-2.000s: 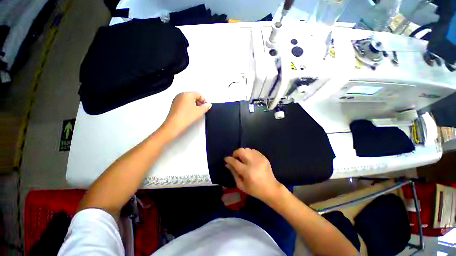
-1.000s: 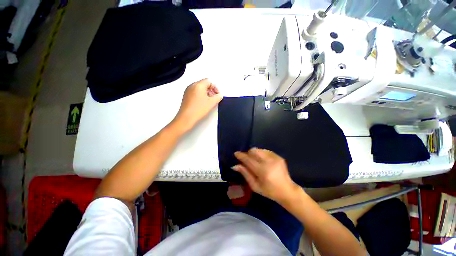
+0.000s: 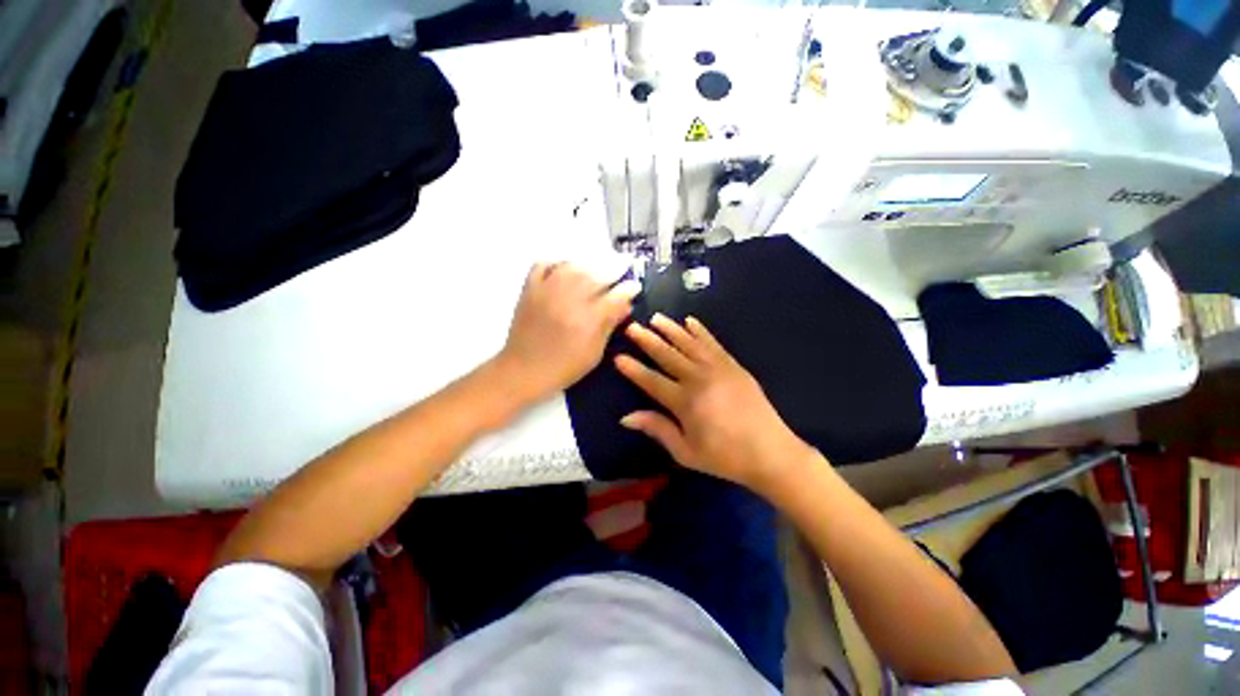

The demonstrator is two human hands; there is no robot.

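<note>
A large dark cut panel [image 3: 816,347] lies on the white table under the presser foot [image 3: 662,261] of the sewing machine, its front edge near the table's front edge. My left hand [image 3: 564,326] is at the panel's left edge close to the needle area, fingers bent with the fingertips on the cloth edge. My right hand [image 3: 700,401] lies on the panel with its fingers spread, just in front of the foot. The panel's upper left corner is partly hidden by my left hand.
A thick dark panel stack [image 3: 320,163] lies at the table's back left. A small dark cut piece [image 3: 1013,333] lies under the machine arm [image 3: 952,204] at right. A red basket [image 3: 102,571] is at lower left. A metal-framed rack [image 3: 1142,558] with a dark piece stands at lower right.
My left hand has moved right and forward onto the panel edge by the needle. My right hand has moved up toward the foot and flattened on the cloth. The camera view has also shifted.
</note>
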